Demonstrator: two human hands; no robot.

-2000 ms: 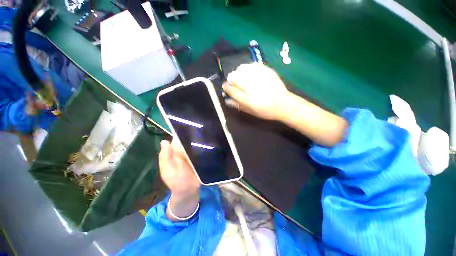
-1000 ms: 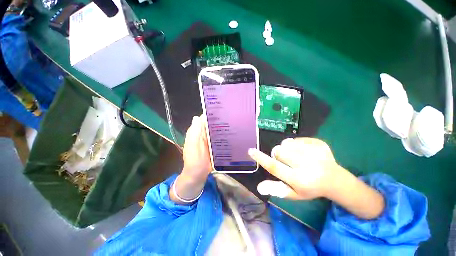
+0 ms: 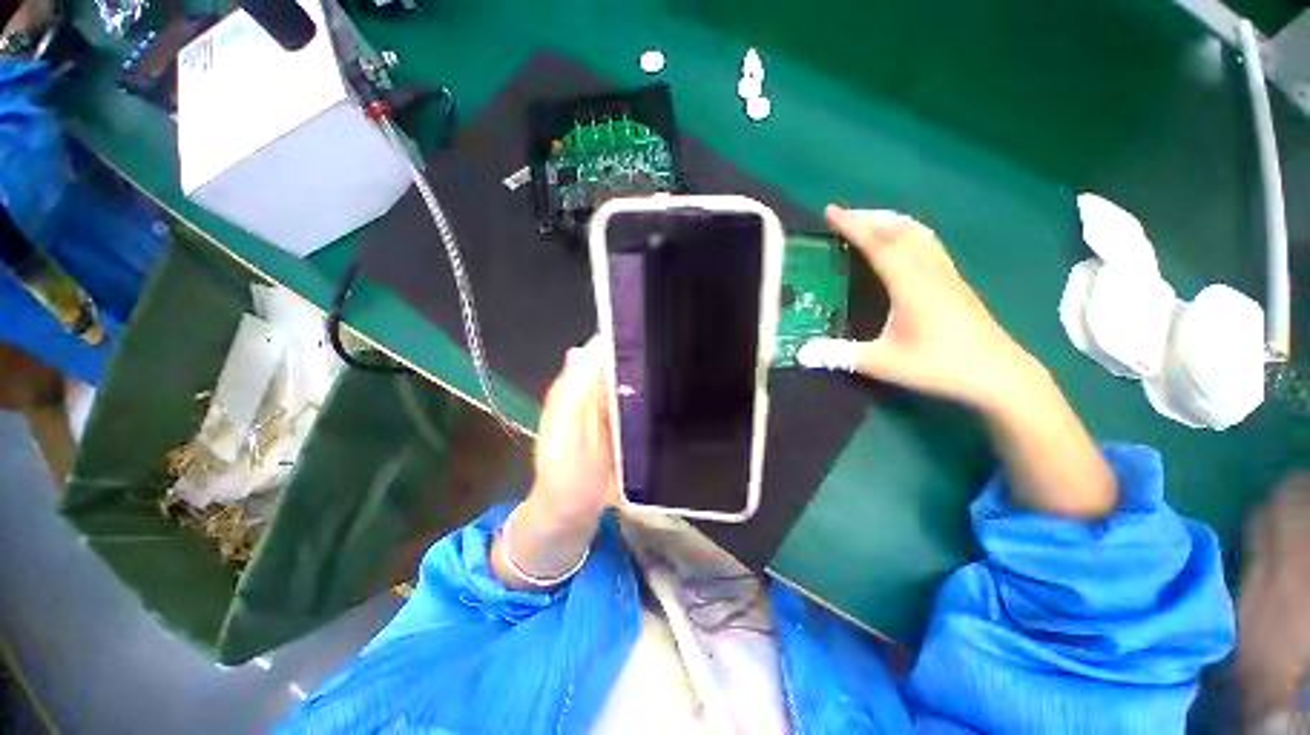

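Note:
My left hand (image 3: 572,457) holds the smartphone (image 3: 690,359), white-edged with a mostly dark screen, upright over the mat. My right hand (image 3: 920,309) has thumb and index finger spread at the right edge of a green circuit board (image 3: 813,299), with white covers on the fingertips; it seems to grip the board by its edges. The phone hides the board's left part. A black housing with an inner green board (image 3: 604,155) lies at the top of the black mat (image 3: 481,187), its lower edge partly behind the phone. A small pale tab (image 3: 517,180) shows at its left.
White box-shaped device (image 3: 280,129) with a flexible metal tube (image 3: 450,251) at left. Green-lined waste bin (image 3: 187,460) below left. Small white pieces (image 3: 756,89) lie beyond the mat. White pad stacks (image 3: 1171,345) at right. A blurred hand (image 3: 1276,596) at the right edge; a blue sleeve at far left.
My right hand has moved from the phone's screen up to the circuit board's right side. The phone has shifted slightly right, and its screen has turned from pinkish to mostly dark.

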